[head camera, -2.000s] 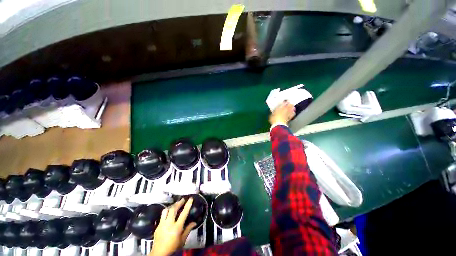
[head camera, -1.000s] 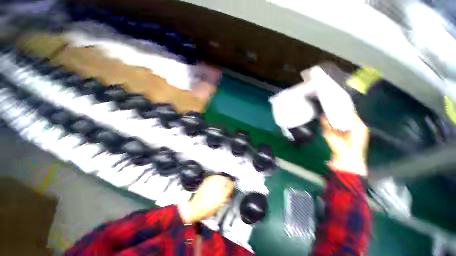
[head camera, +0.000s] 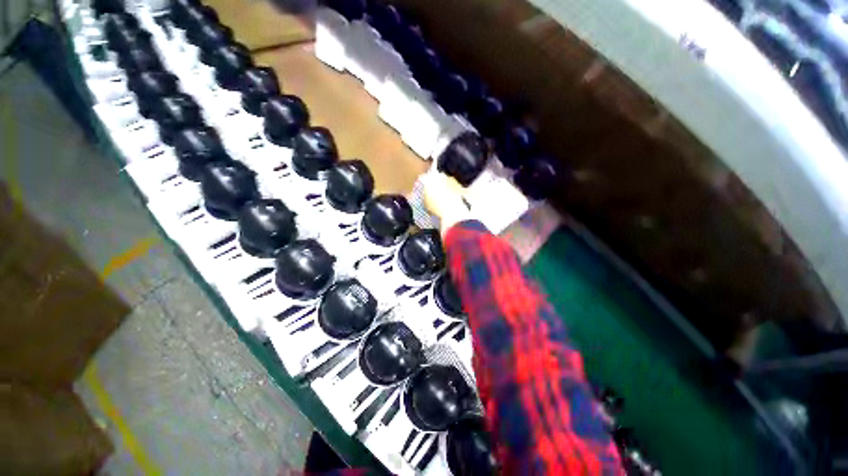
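Observation:
My right hand (head camera: 443, 198) reaches up from the bottom and grips a camera unit; its glossy black head (head camera: 462, 158) shows just above my fingers, beside the units on the cardboard. The hand partly hides the unit's pale body. Two long rows of camera units with black heads (head camera: 305, 267) and slotted white bodies (head camera: 223, 244) run diagonally below. My right sleeve covers part of the lower row ends. My left hand is not in view.
A group of units with white bodies (head camera: 406, 112) outward stands on brown cardboard (head camera: 358, 125). The green bench (head camera: 604, 325) is right of my sleeve, under a curved pale shelf edge (head camera: 744, 167). Brown cartons (head camera: 56, 297) stand on the floor at left.
The view has swung left along the rows. My right hand has carried the unit from the green bench to the group on the cardboard. My left hand has gone out of view.

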